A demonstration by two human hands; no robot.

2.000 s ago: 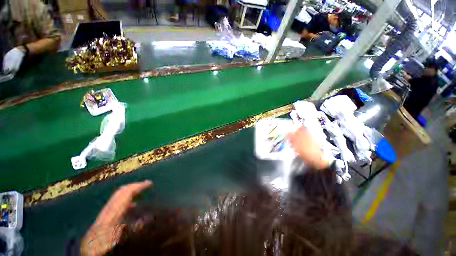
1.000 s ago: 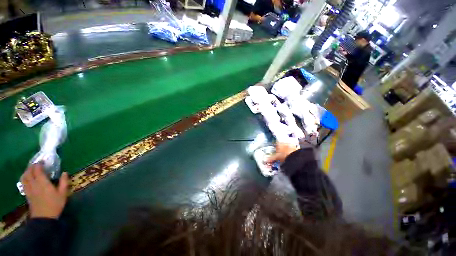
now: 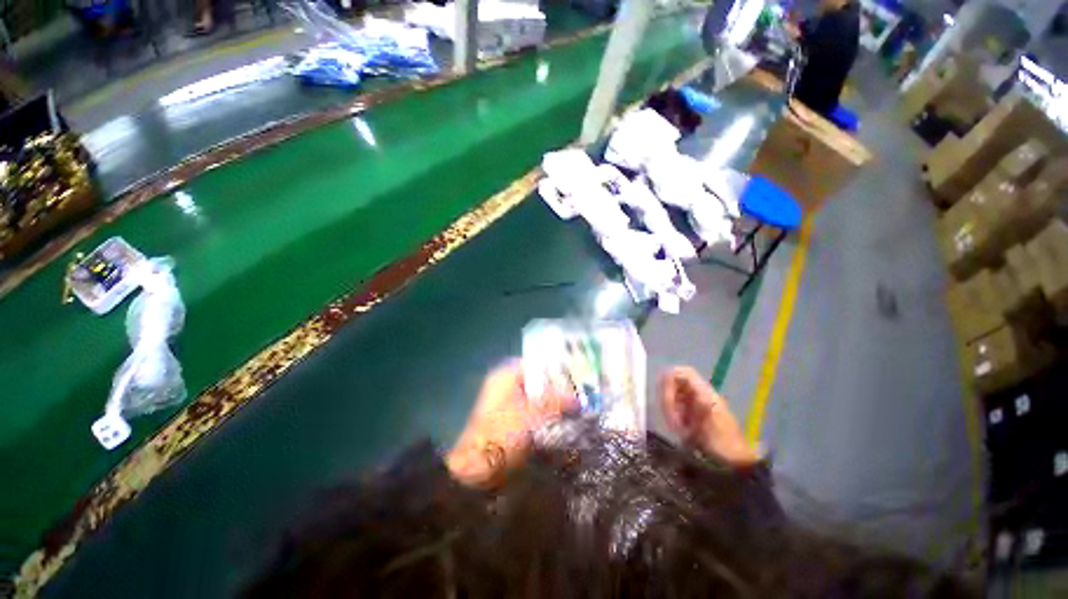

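A white power strip housing point(image 3: 586, 363), open side up with colourful strands inside, is in front of me at the bench's front edge. My left hand point(image 3: 498, 424) grips its left side, with fingers over the lower left part. My right hand point(image 3: 703, 415) is to the right of the housing, fingers apart, with a small gap between them; it looks empty. Hair hides the housing's lower end and part of both hands.
Another housing point(image 3: 105, 276) with a bagged cord point(image 3: 152, 339) lies on the green conveyor belt point(image 3: 293, 222). Stacked white units point(image 3: 621, 222) lie at the bench's right end. A dark stick point(image 3: 539, 288) is on the bench. A blue stool point(image 3: 769, 202) stands beyond.
My left hand has moved from the bagged cord on the belt to the housing in front of me. The housing has come closer to the middle. My right hand has come off it.
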